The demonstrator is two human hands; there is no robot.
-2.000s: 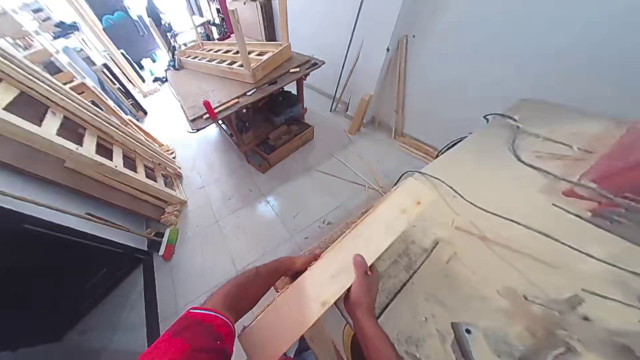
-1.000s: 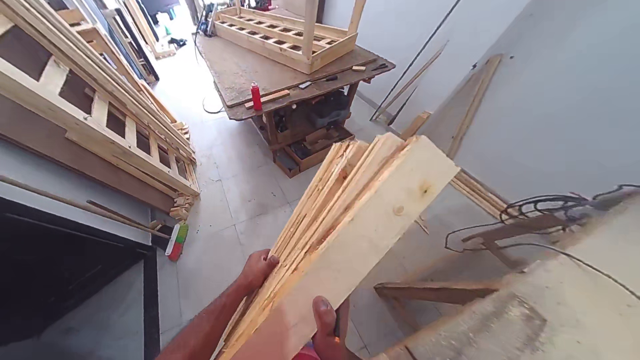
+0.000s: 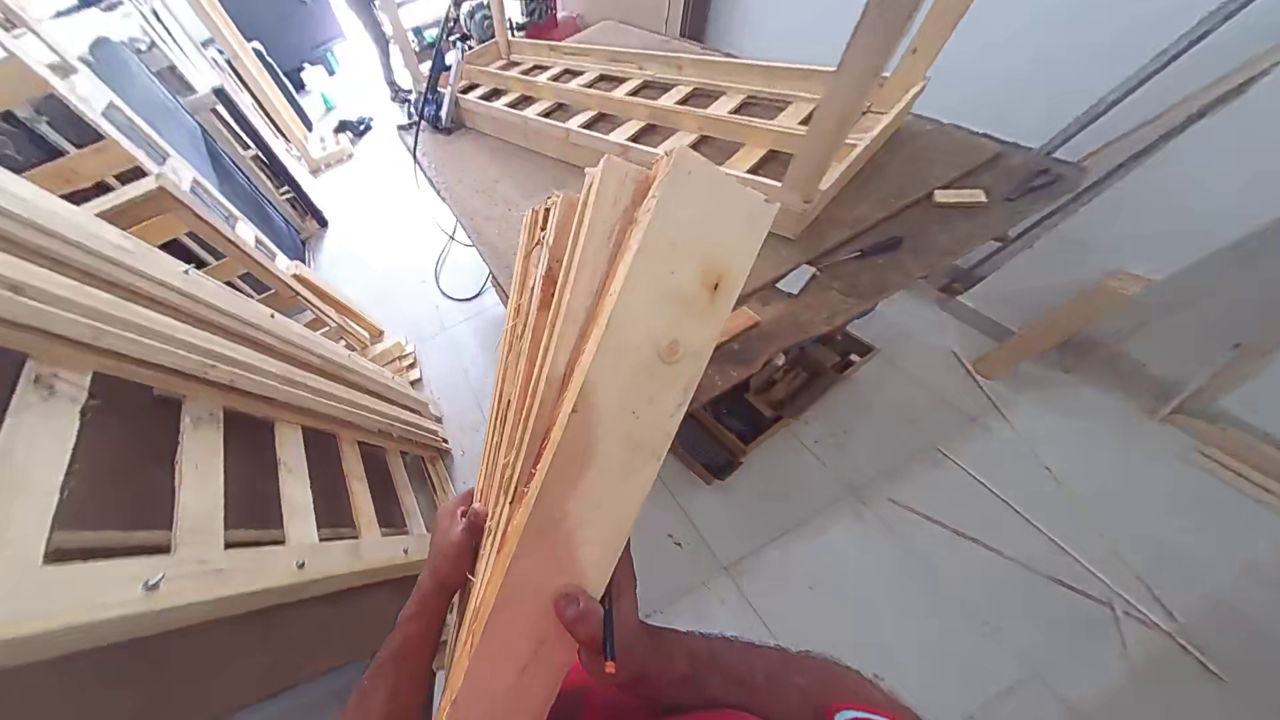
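Both of my hands clasp a bundle of rough-edged wooden boards (image 3: 620, 400), which stands tilted in front of my body. My left hand (image 3: 457, 540) presses on the splintered edges at the bundle's left side. On the right, my right hand (image 3: 605, 625) grips the same bundle, its thumb lying on the broad face of the outermost board, where knots show. A dark pencil-like stick (image 3: 609, 630) with an orange end pokes out beside that thumb. The fingers behind the boards are hidden.
A worktable (image 3: 890, 270) ahead carries a slatted wooden frame (image 3: 640, 115), a putty knife (image 3: 800, 278) and a small wood block (image 3: 960, 197). A divided wooden box (image 3: 770, 400) sits beneath. More slatted frames (image 3: 200, 480) line the left. Thin strips (image 3: 1050, 550) lie on the tiled floor. A person's leg (image 3: 375, 40) shows far off.
The bundle and both hands have left the dusty work surface seen two seconds ago. The boards now stand more upright, with the worktable nearer. The view has shifted strongly.
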